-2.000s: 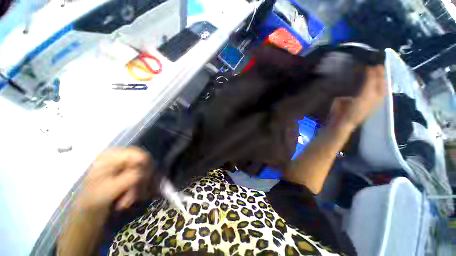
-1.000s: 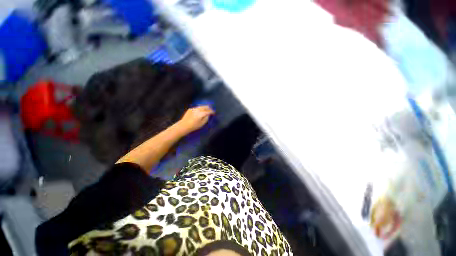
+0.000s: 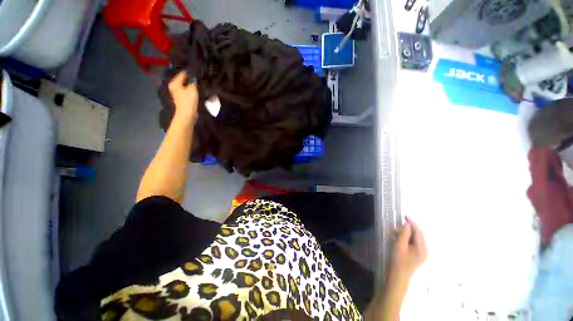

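Observation:
A large crumpled heap of dark brown to black cloth (image 3: 264, 100) lies on a blue crate (image 3: 312, 147) left of the table, below table height. A small white patch or tag (image 3: 213, 105) shows on the heap. My left hand (image 3: 183, 94) is at the heap's left side with its fingers bent on the cloth, seemingly gripping a fold; its fingertips are partly hidden. My right hand (image 3: 409, 243) rests at the front edge of the white table (image 3: 465, 188), thumb and fingers slightly apart, with no work piece visible in it.
A red stool (image 3: 135, 19) stands beyond the heap. A blue pedal-like plate (image 3: 337, 50) is under the table. A machine with a JACK label (image 3: 468, 76) is at the table's far end. Reddish cloth (image 3: 550, 188) lies at the right. Grey padded shapes (image 3: 28, 200) line the left.
The view has swung from the machine table to the floor heap on my left. My left hand has moved from the crate's near side onto the heap. My right hand has come into view at the table edge.

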